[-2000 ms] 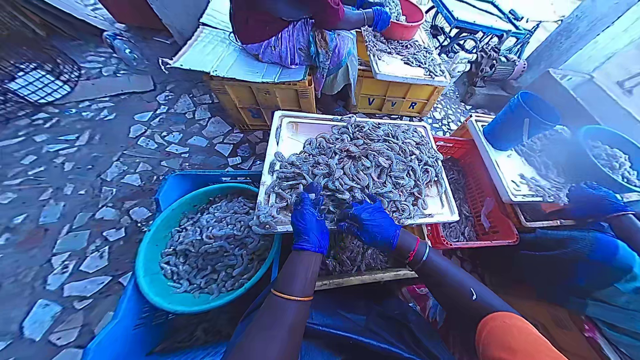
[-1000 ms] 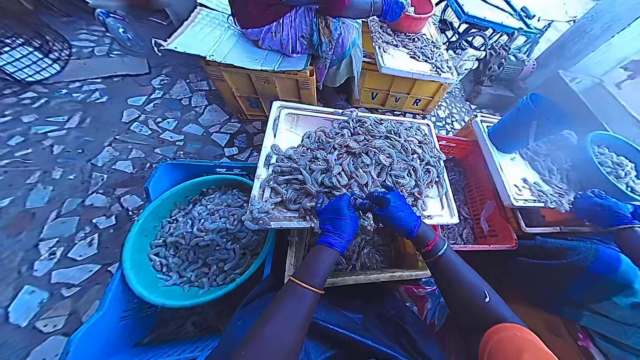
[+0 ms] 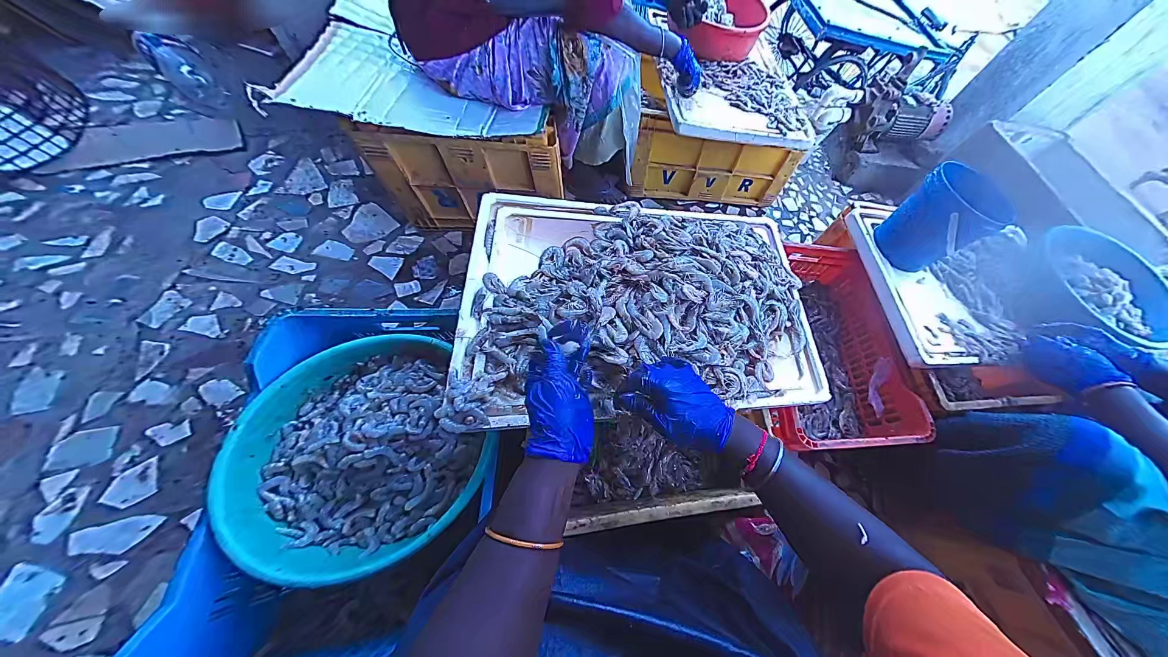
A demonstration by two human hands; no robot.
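Note:
A heap of raw shrimp [image 3: 666, 292] covers most of a white tray [image 3: 511, 224] in front of me. My left hand [image 3: 559, 392], in a blue glove, has a shrimp between its fingers at the tray's near edge. Just right of it is my right hand [image 3: 677, 401], gloved too, with its fingers bent close together; whether it holds anything is hidden. Below both hands, shrimp heads and shells [image 3: 639, 461] lie in a container with a pale near rim. A teal basin [image 3: 233, 497] with peeled-looking shrimp [image 3: 374, 456] stands to the left.
A blue crate [image 3: 274, 342] is under the basin. Right of the tray lies a red crate [image 3: 899, 411]; beyond it are a co-worker's gloved hands [image 3: 1077, 360], a blue bucket [image 3: 944, 214] and another basin [image 3: 1154, 274]. Another person sits ahead on yellow crates [image 3: 456, 173].
My left hand has moved from the tray's near edge up onto its near-left part, with a shrimp in its fingers. My hands were close together a second ago and are now slightly apart.

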